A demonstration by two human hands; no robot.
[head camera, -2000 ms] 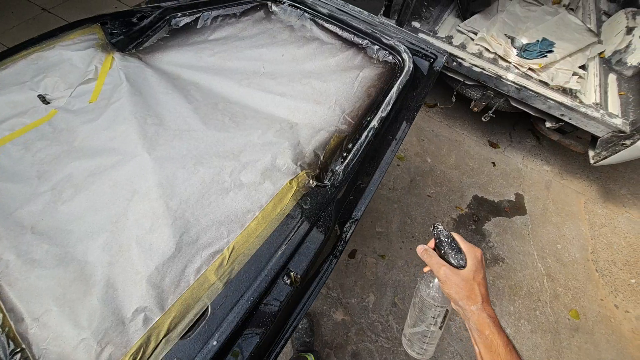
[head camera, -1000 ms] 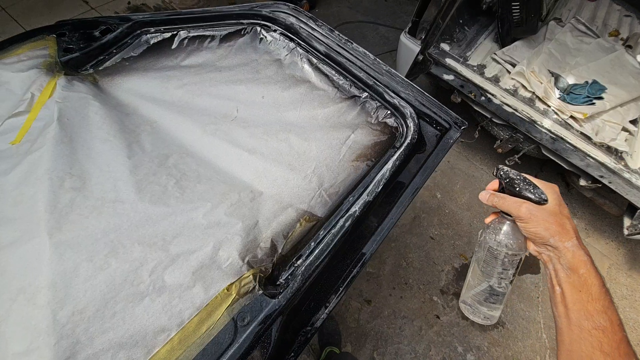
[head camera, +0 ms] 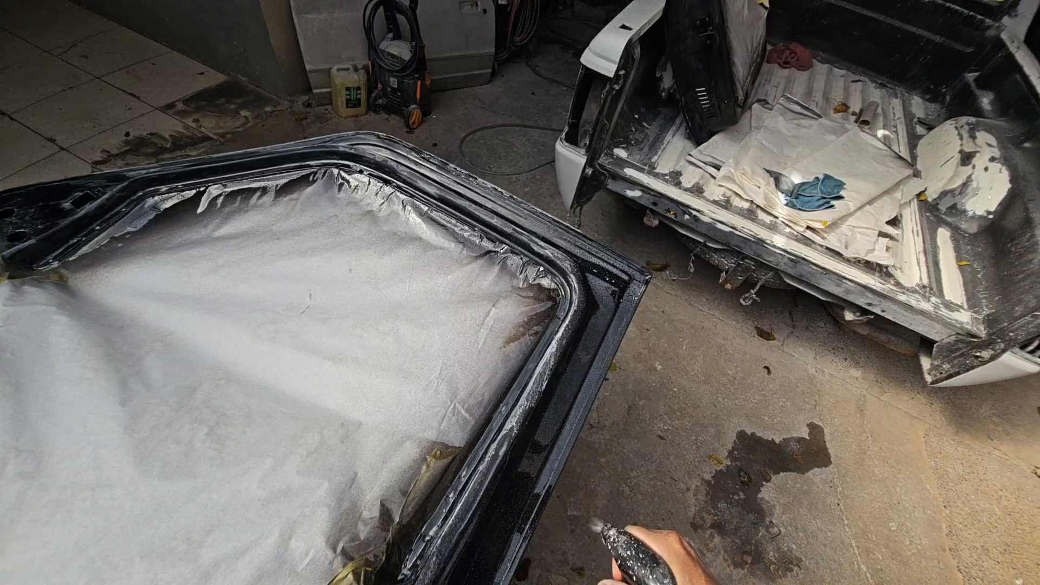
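Observation:
At the bottom edge of the view, my right hand grips a spray bottle by its black, white-speckled trigger head; the bottle's body is out of the frame. A little spray shows at the nozzle, which points toward the black vehicle door frame. White masking paper covers the middle of the door, crumpled along its edges, with yellowish masking tape near the lower corner. Wet-looking spots dot the frame's right side. My left hand is not in view.
At the upper right is a pickup truck bed with paper sheets and a blue glove or cloth. A pressure washer and a yellowish jug stand at the back. A hose and a wet patch mark the concrete floor.
My right hand with the spray bottle has moved down to the bottom edge, so the clear bottle body no longer shows. The view has shifted toward the back of the yard.

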